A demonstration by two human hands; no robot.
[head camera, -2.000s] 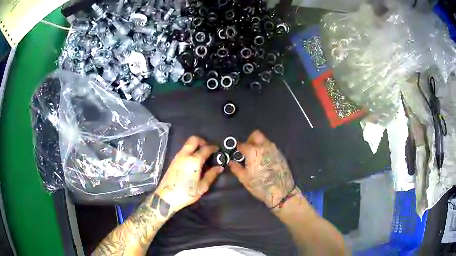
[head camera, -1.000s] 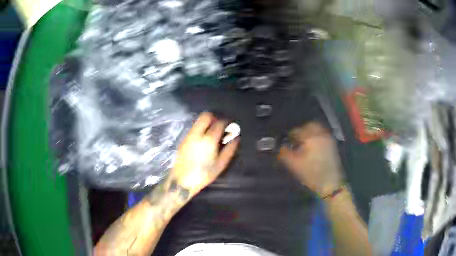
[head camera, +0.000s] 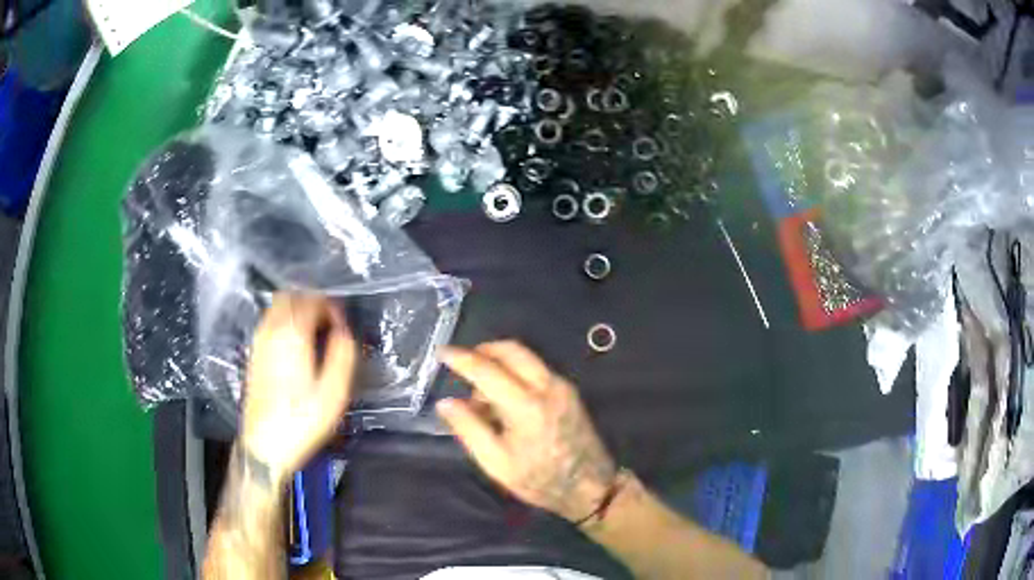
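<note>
A clear plastic bag (head camera: 397,278) with dark parts in its left side lies at the left. My left hand (head camera: 297,380) is over the bag, fingers bent down; the fingertips and anything in them are hidden. My right hand (head camera: 522,419) is at the bag's right edge, thumb and forefinger apart; whether they pinch the film is unclear. A metal ring (head camera: 602,338) lies on the black mat (head camera: 680,385). A black collar with a silver face (head camera: 596,267) lies above it. Another black collar with a brighter silver face (head camera: 501,203) lies at the heap's front.
Grey metal fittings (head camera: 340,91) and black collars (head camera: 646,147) are heaped at the back. A thin rod (head camera: 744,275) lies beside the red bin (head camera: 803,272) and blue bin (head camera: 776,170). Crumpled plastic (head camera: 941,170) is at right. The green conveyor (head camera: 85,317) curves along the left.
Both hands have moved left to the bag. The bright-faced piece from my left hand is out of it, and a similar one now lies at the heap's front. The view has shifted.
</note>
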